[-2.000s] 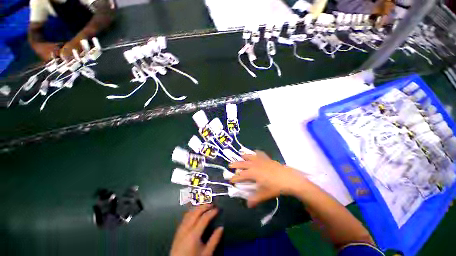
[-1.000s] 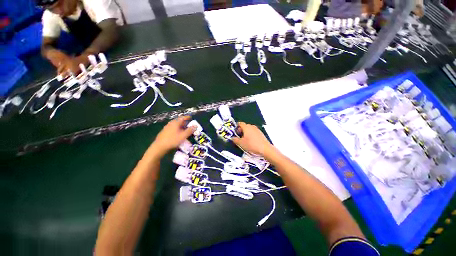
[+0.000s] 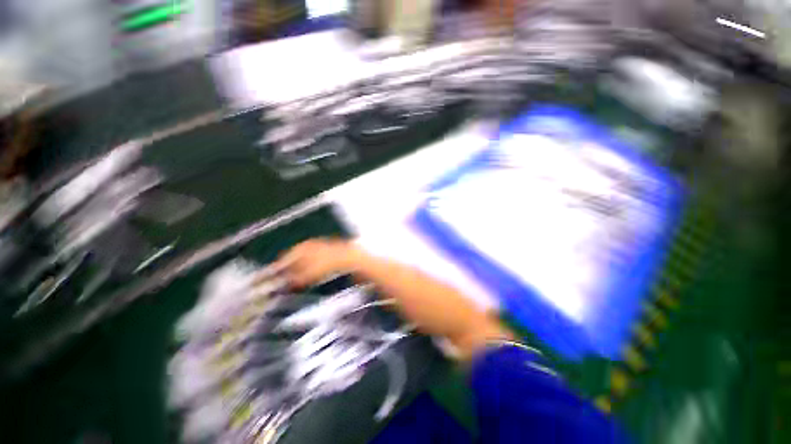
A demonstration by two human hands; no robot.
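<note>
The frame is strongly blurred by motion. Several white open adapter housings [image 3: 217,347] with yellow parts lie in a curved row on the dark green surface at the lower left. Their white coiled cables [image 3: 334,338] run to the right. My right hand [image 3: 317,263] is at the upper end of the row, touching or just over the topmost housing; the blur hides whether its fingers hold it. My left hand is not in view.
A blue tray [image 3: 512,290] of white corded units stands at the right, beside a white sheet [image 3: 382,204]. Blurred white units [image 3: 95,204] lie across the metallic divider strip [image 3: 251,227]. Yellow-black floor tape [image 3: 646,334] runs beyond the tray.
The view has swung to the right, so everything appears further left. My left hand has gone out of the picture. My right hand remains near the top of the housing row.
</note>
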